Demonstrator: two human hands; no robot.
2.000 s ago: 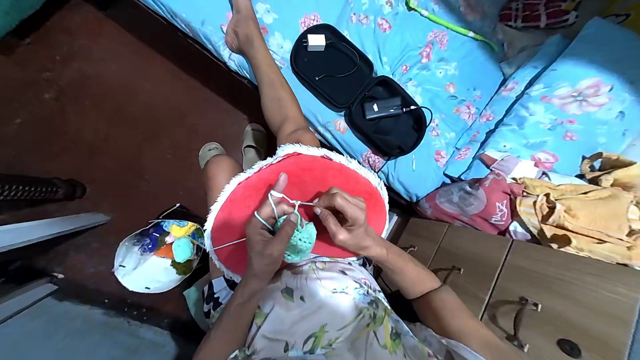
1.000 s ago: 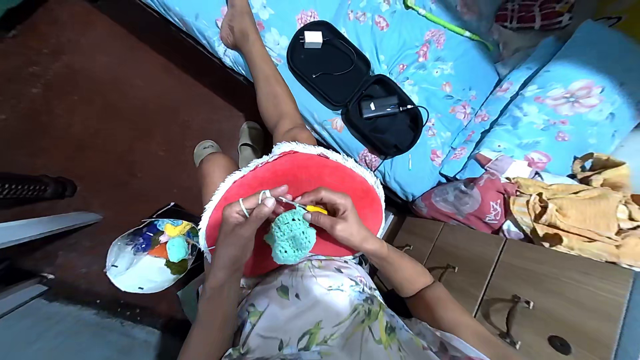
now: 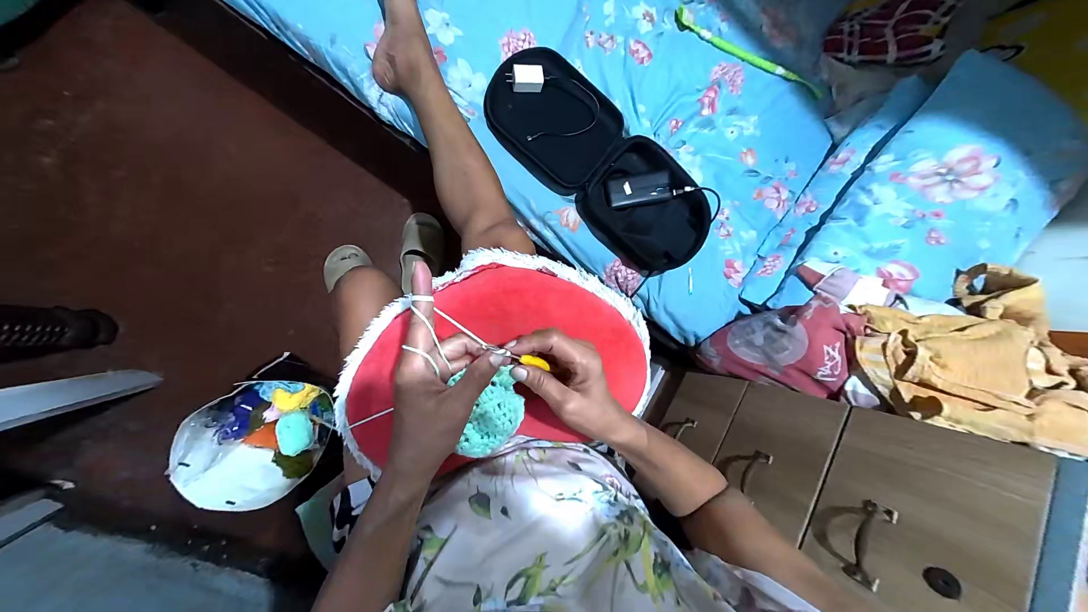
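Note:
Mint-green crochet work (image 3: 491, 418) hangs beneath my fingers over a red cushion with a white fluffy edge (image 3: 586, 306) on my lap. With thumb and fingers my left hand (image 3: 433, 395) pinches the top of the work; pale yarn (image 3: 425, 327) loops around its raised index finger and runs to the hook tip. My right hand (image 3: 571, 387) grips a crochet hook with a yellow handle (image 3: 535, 363), its metal end at the pinched stitches. A strand of the yarn crosses the cushion's left side.
A white bag of coloured yarn balls (image 3: 242, 484) is on the floor at left. An open black case (image 3: 552, 127) with a charger and a black device lies on the flowered bed. Wooden drawers (image 3: 943, 484) and piled clothes (image 3: 952, 365) are at right.
My left index finger, bent a second ago, is now raised with yarn stretched from it to the hook. The crochet work, more fully seen then, is now partly behind my left hand.

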